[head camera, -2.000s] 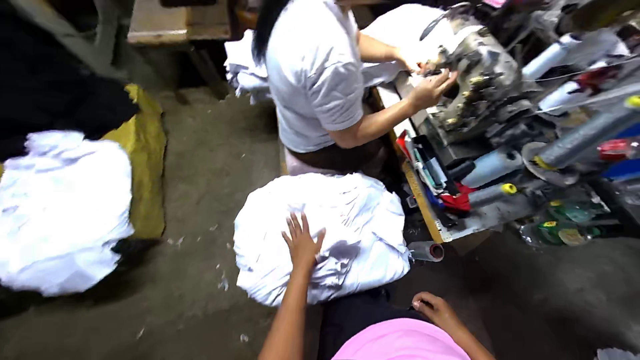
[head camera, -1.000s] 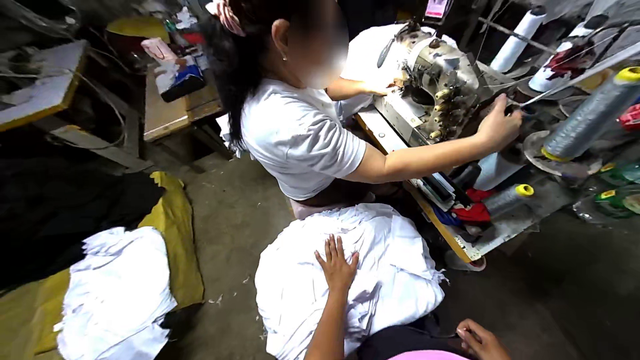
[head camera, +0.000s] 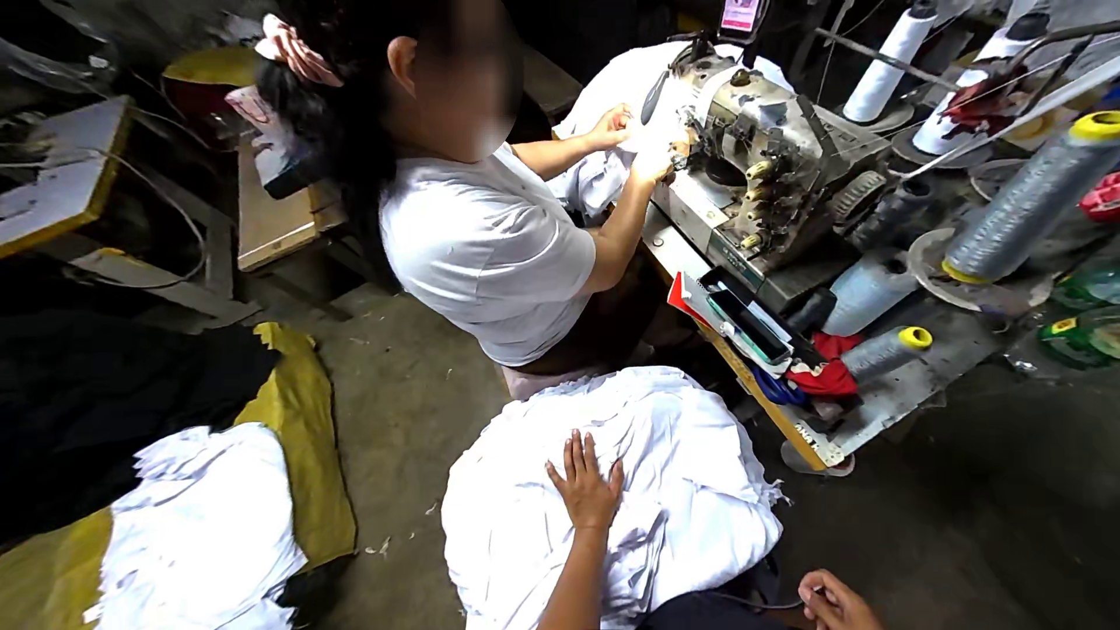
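Note:
My left hand rests palm down, fingers spread, on a large bundle of white fabric in front of me. At the lower right, my right hand is curled around a thin dark cord. Beyond the bundle sits a person in a white T-shirt, whose hands are at the needle end of an industrial sewing machine. White cloth lies beside the machine.
Thread cones, a phone or black case and red cloth lie on the sewing table at right. On the left are a white fabric pile, yellow sacking and a wooden bench.
The person's near hand, reaching out past the machine a second ago, is back at its needle end. My left hand stays on the bundle. The view has shifted.

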